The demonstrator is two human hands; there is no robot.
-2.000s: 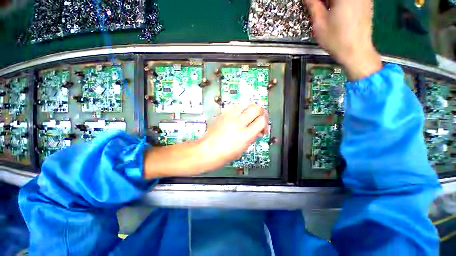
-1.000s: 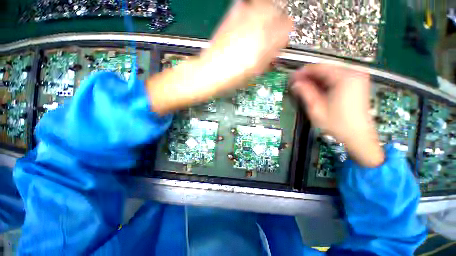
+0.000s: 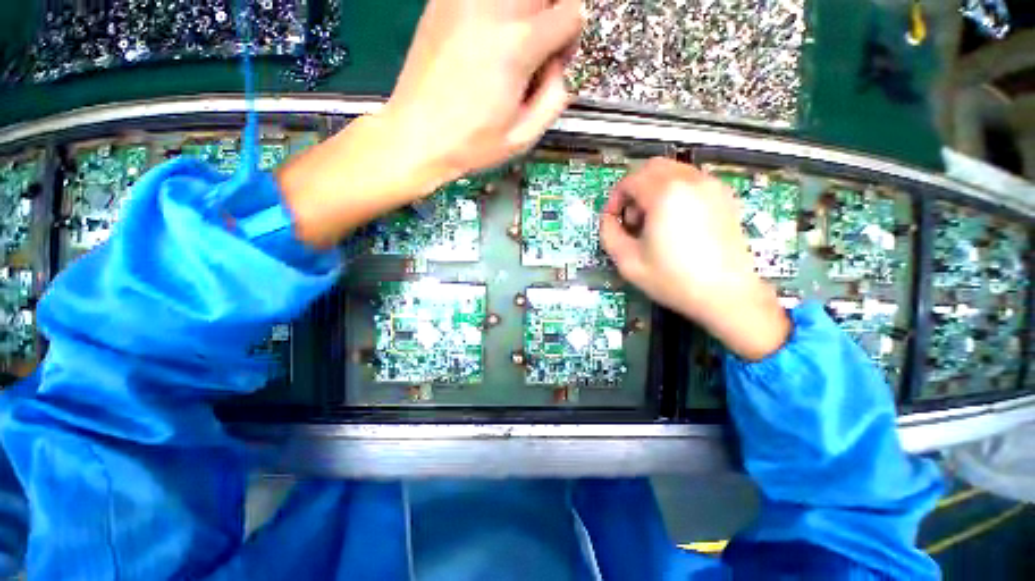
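Four green circuit boards sit in the pallet in front of me; the lower right board and lower left board show fully. My right hand is over the right edge of the upper right board, thumb and forefinger curled together near a small dark spot. Whether it holds a part cannot be told. My left hand is raised at the left edge of the silvery parts pile, fingers bent. Its fingertips are partly hidden, so a held part cannot be made out.
A dark parts pile lies at the upper left on the green mat. Metal rails run along the pallets. More pallets with boards stand to both sides. A blue cord rises from my left wrist.
My right hand has moved from the pallet's right edge onto the upper right board. My left hand has shifted left and stays raised by the silvery pile. The camera view has shifted slightly.
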